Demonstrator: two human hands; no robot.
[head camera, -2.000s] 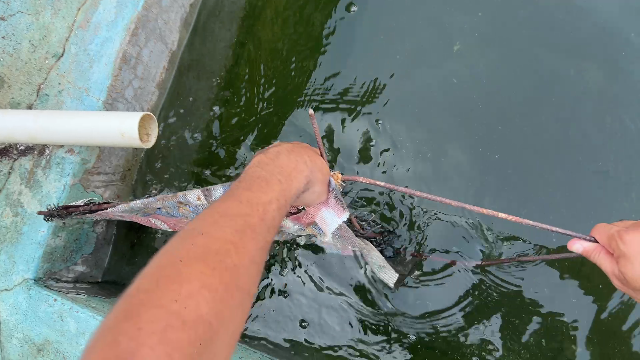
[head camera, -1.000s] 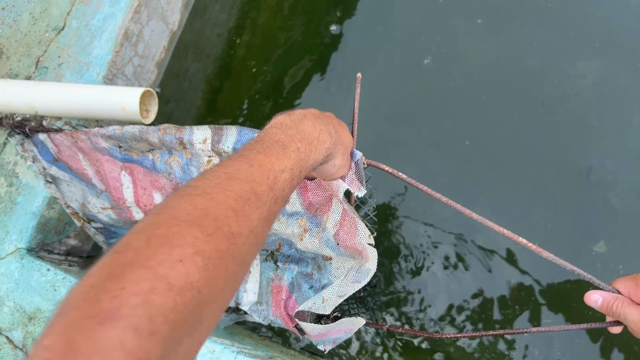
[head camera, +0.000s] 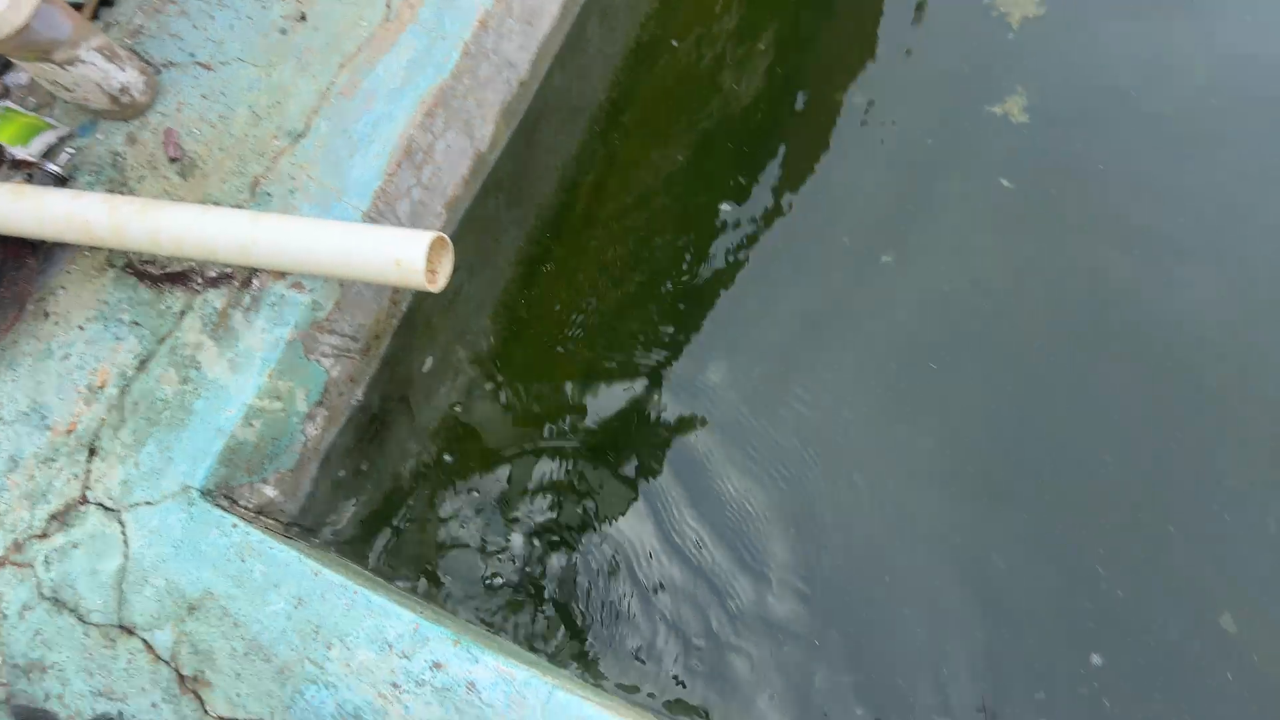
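Observation:
Neither my left hand nor my right hand is in the head view, and the striped mesh cloth with its rusty metal rods is out of sight too. Murky green water (head camera: 980, 350) fills the right side, with ripples near the corner of the concrete tank. A white plastic pipe (head camera: 220, 236) lies across the blue-painted ledge, its open end reaching over the tank's edge.
The cracked concrete rim (head camera: 160, 560) runs along the left and bottom left. At the top left are a dirty, pale rounded object (head camera: 95, 75) and a green-and-white item (head camera: 28, 130). Small pale bits float on the water.
Both hands, the striped mesh cloth and the rods, seen over the water one second ago, have gone out of view. More of the ledge at the left now shows.

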